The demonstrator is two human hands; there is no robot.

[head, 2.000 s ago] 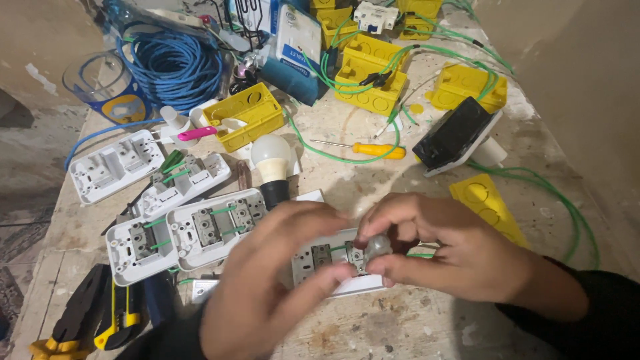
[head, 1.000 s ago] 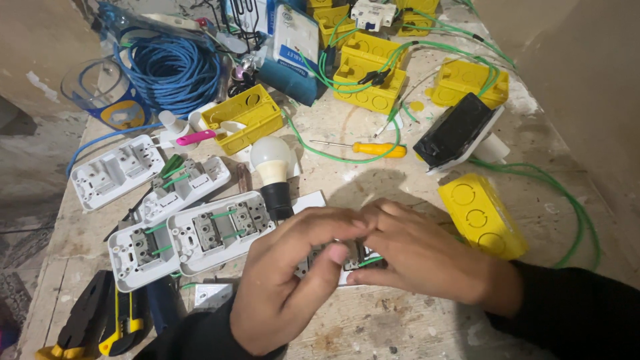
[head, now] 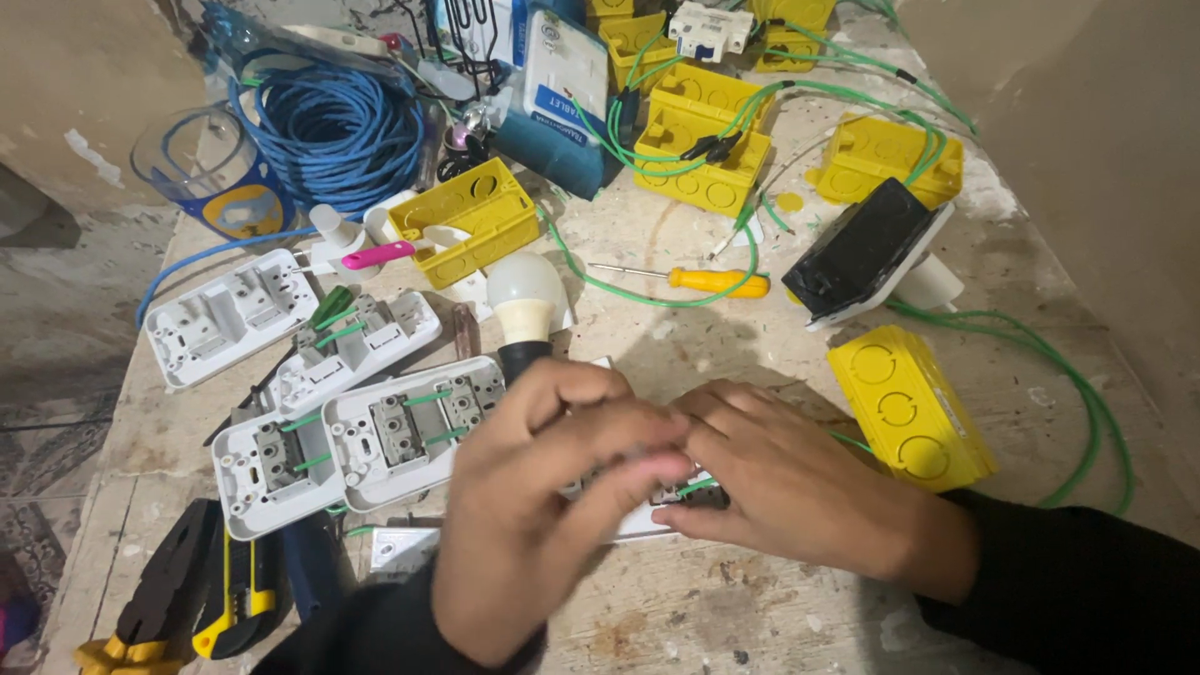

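A white outlet or switch plate with grey modules lies under both hands, largely hidden; a short green wire shows on it. My right hand rests palm down over it, thumb at its near edge and fingers over the far side. Just left, my left hand is raised over the plate, its thumb and index fingertips close together beside the right fingers; blur hides whether anything small is between them. A light bulb in a black holder stands behind the left hand. More white plates with wired modules lie to the left.
A yellow-handled screwdriver lies beyond the hands. Yellow electrical boxes and looped green wires are at right and back. Pliers and a utility knife lie front left. Coiled blue cable and a glass cup sit back left.
Two seconds ago my hands were farther apart, with the right thumb and fingers pinched at the plate. Now the right hand lies flatter over the plate and the left fingertips are beside it.
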